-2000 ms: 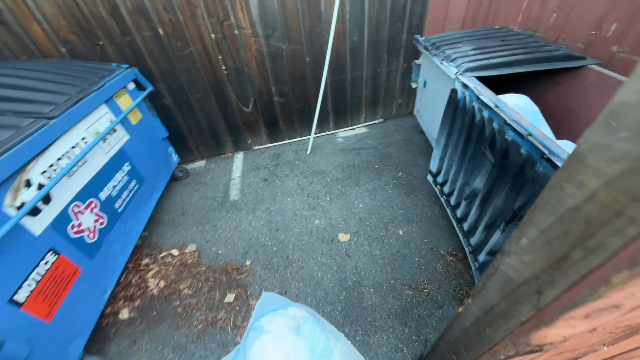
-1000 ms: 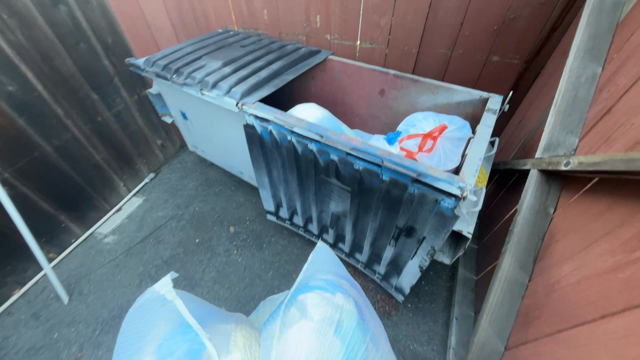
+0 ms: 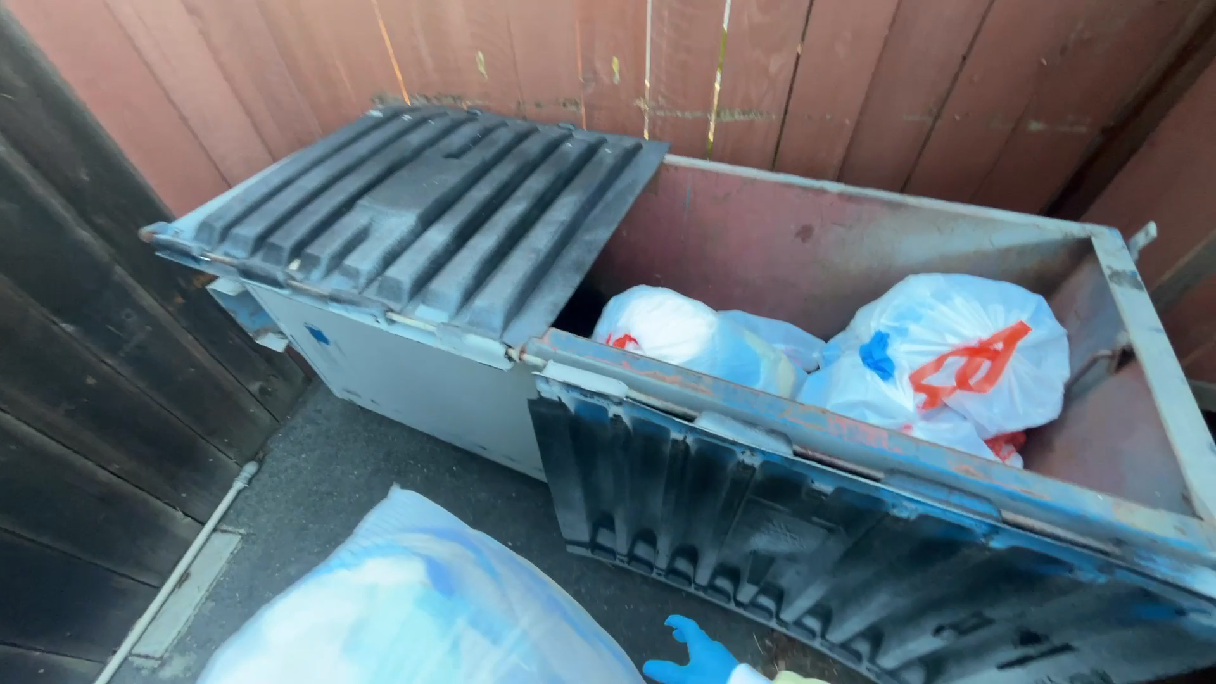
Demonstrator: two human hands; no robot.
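Observation:
A full, translucent white plastic bag (image 3: 418,608) fills the lower left of the view. To its right, at the bottom edge, my right hand (image 3: 695,655) shows in a blue glove, fingers spread, holding nothing visible. My left hand is out of view. Beyond them stands a grey metal dumpster (image 3: 399,389). One black ribbed lid (image 3: 418,218) covers its left part, and another lid (image 3: 741,532) hangs down its front. Inside the open part lie a white bag with red ties (image 3: 988,351) and another white bag (image 3: 665,328).
A red board fence (image 3: 741,85) runs behind the dumpster. Dark wooden boards (image 3: 85,380) rise at the left, with a pale pole (image 3: 180,570) along their base on the asphalt (image 3: 351,456). The dumpster's front rim (image 3: 855,442) lies between me and its open part.
The view has turned far right, from the blue dumpster to the grey one, now nearer. The blue-gloved right hand has come into view. One full bag shows at the bottom where two peaks showed before.

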